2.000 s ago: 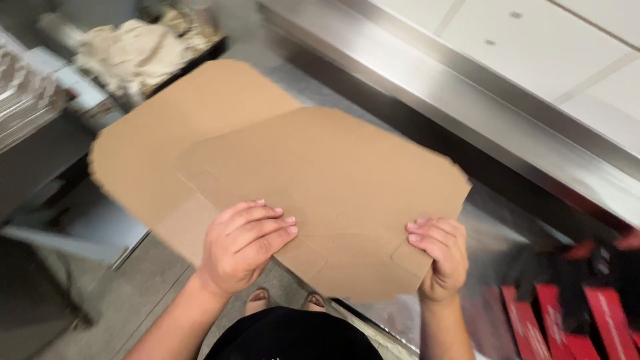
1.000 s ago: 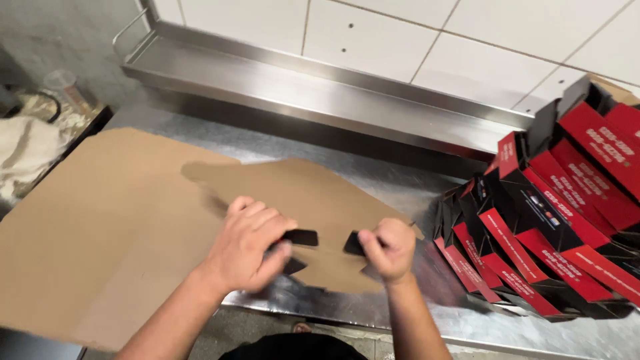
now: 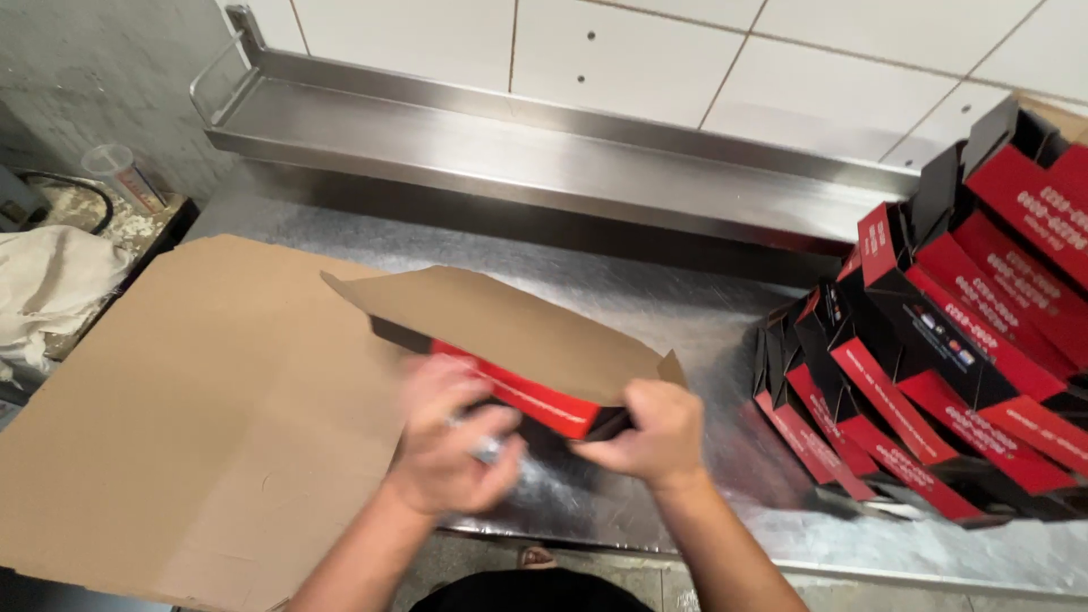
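Note:
A cardboard box piece [image 3: 510, 327], brown inside with a folded red and black edge, is tilted above the steel table between my hands. My right hand [image 3: 650, 433] grips its near right corner, the thumb below and the fingers over the edge. My left hand [image 3: 455, 438], blurred, is at the near left side of the red edge, its fingers curled; whether it grips the cardboard is unclear. A larger flat brown cardboard sheet [image 3: 195, 408] lies on the table to the left, beneath the far left end of the piece.
Stacked red and black folded cardboard boxes [image 3: 926, 374] bearing writing lean at the right. A steel shelf [image 3: 510, 153] runs along the tiled wall above the steel table [image 3: 722, 323]. At the left are a plastic measuring cup [image 3: 126, 177] and a whitish cloth [image 3: 51, 285].
The piece was held flat over the larger sheet; now its near edge is folded, showing red and black. The larger sheet now lies on the table. The view has turned toward the shelf and boxes.

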